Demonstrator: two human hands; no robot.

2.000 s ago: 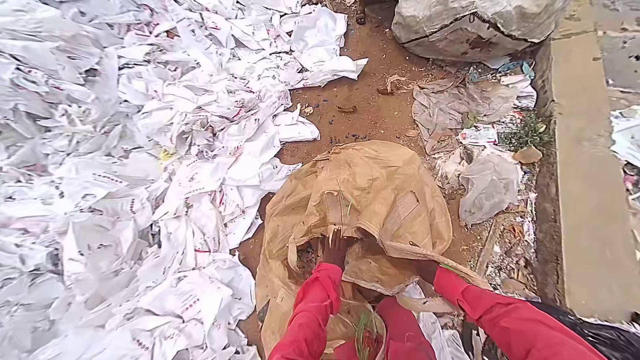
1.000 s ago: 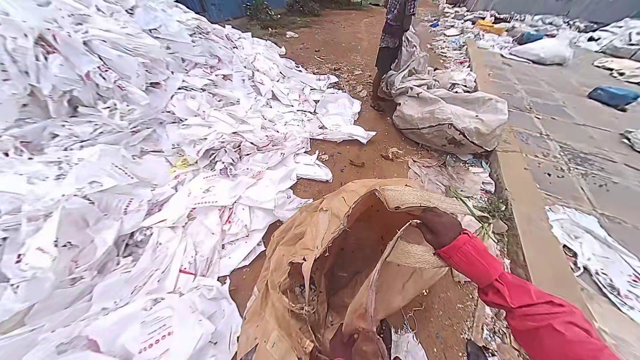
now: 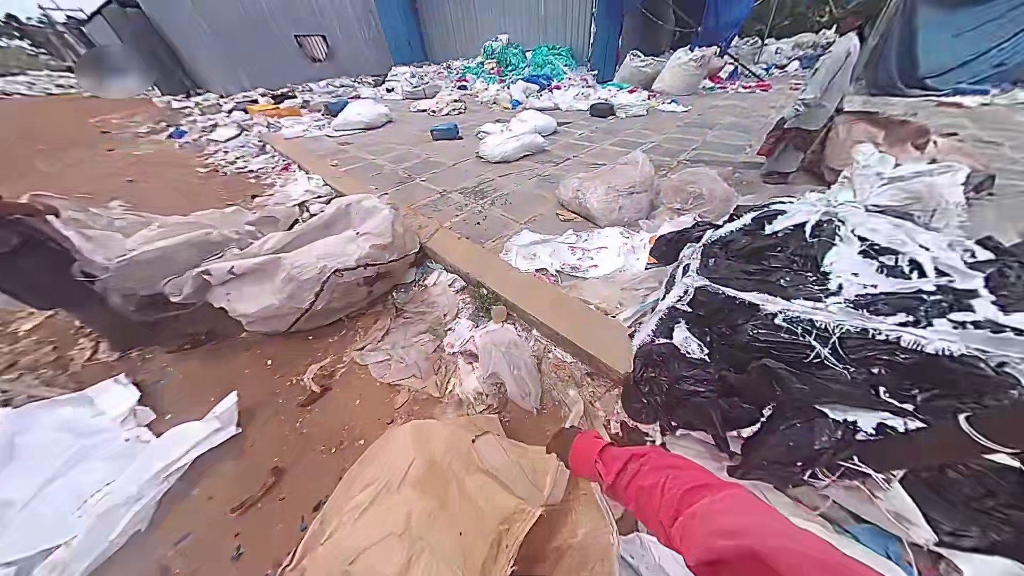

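Note:
My right hand (image 3: 565, 445), at the end of a red sleeve, grips the rim of a large tan woven sack (image 3: 432, 488) at the bottom centre. The sack's near part runs out of the frame, and its mouth is only partly seen. My left hand is not visible. Crumpled clear plastic (image 3: 508, 364) lies on the ground just beyond the sack. White plastic bags (image 3: 72, 472) spread over the reddish dirt to the left.
A concrete kerb (image 3: 528, 300) runs diagonally beside paving. A big black plastic bundle tied with white strips (image 3: 760, 344) fills the right. At left, a person stands by a full off-white sack (image 3: 304, 264). Another person bends at the upper right. Metal-sheet walls (image 3: 264, 40) stand behind.
The view has swung right and up. My left hand, inside the sack's mouth two seconds ago, is out of sight. My right hand still holds the rim.

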